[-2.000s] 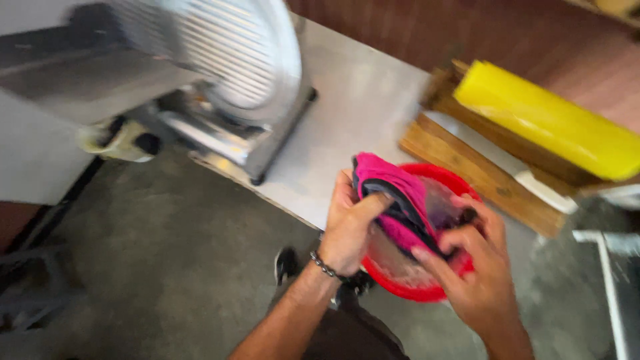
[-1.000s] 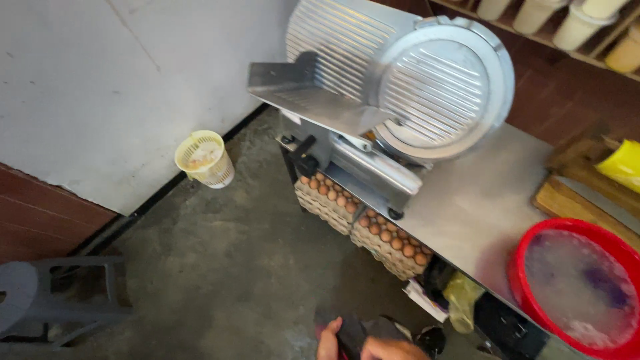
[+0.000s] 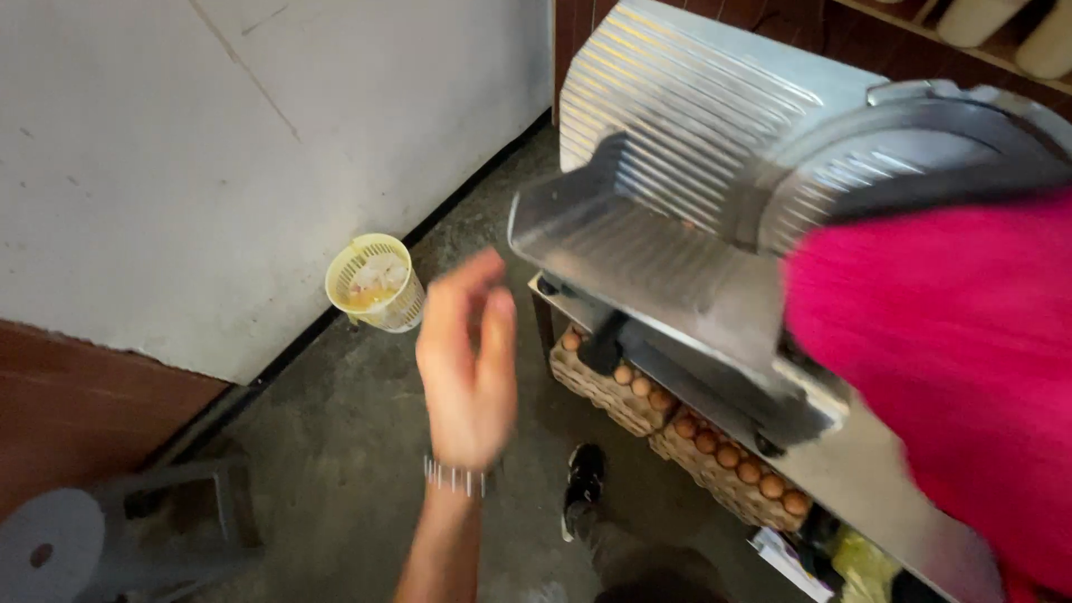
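My left hand (image 3: 469, 360), blurred and with a bracelet at the wrist, is raised over the floor with nothing visible in it; its fingers are apart. A bright pink cloth (image 3: 946, 352) hangs large and close at the right, in front of part of the meat slicer (image 3: 687, 151). My right hand is not visible, so what it holds cannot be seen. The slicer's metal tray lies between my left hand and the cloth. Left of my left hand, a pale yellow plastic basket (image 3: 333, 280) with whitish scraps inside stands on the floor.
The slicer stands on a metal-topped table (image 3: 879, 452). Trays of brown eggs (image 3: 729, 461) sit beneath its edge, with a yellowish bag (image 3: 863, 565) nearby. A grey plastic stool (image 3: 100, 536) is at lower left. A white wall (image 3: 193, 184) rises behind the basket. Containers (image 3: 976, 21) line a shelf at upper right.
The view has swung left since the oldest frame, and the red basin is out of sight. Both hands were on the pink and dark cloth there; now my left hand is off it, raised beside the slicer.
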